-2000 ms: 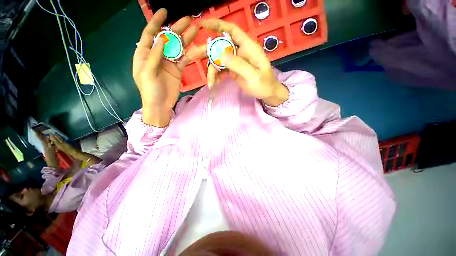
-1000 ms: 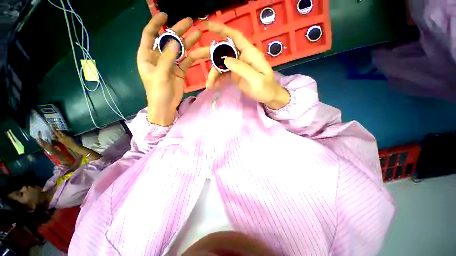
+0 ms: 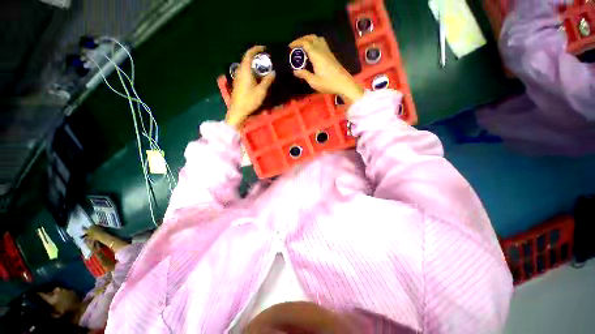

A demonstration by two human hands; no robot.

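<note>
My left hand (image 3: 246, 91) holds a round watch head (image 3: 262, 63) with a pale, shiny face up, over the black pad's left part. My right hand (image 3: 329, 73) holds another watch head (image 3: 298, 59) by its edges; its dark face shows small purple marks. Both are above the black pad (image 3: 336, 45), which lies across the orange-red compartment tray (image 3: 280, 136). A further watch (image 3: 235, 70) shows just left of my left hand. Two watches (image 3: 296, 151) (image 3: 322, 137) sit in the tray's near row, and several more in its right pockets. My right forearm partly covers some.
White cables (image 3: 140, 107) with a pale yellow block (image 3: 156, 162) lie left. A calculator (image 3: 104, 211) and a coworker (image 3: 104, 274) are farther left. Yellowish paper (image 3: 460, 29) and a thin white stick (image 3: 443, 44) lie right of the tray. Another person's pink sleeve (image 3: 538, 59) is at right.
Both hands have moved forward, from the tray's near edge to over the pad. The lit green faces are gone. Two near-row watches and more of the tray now show; the view has shifted.
</note>
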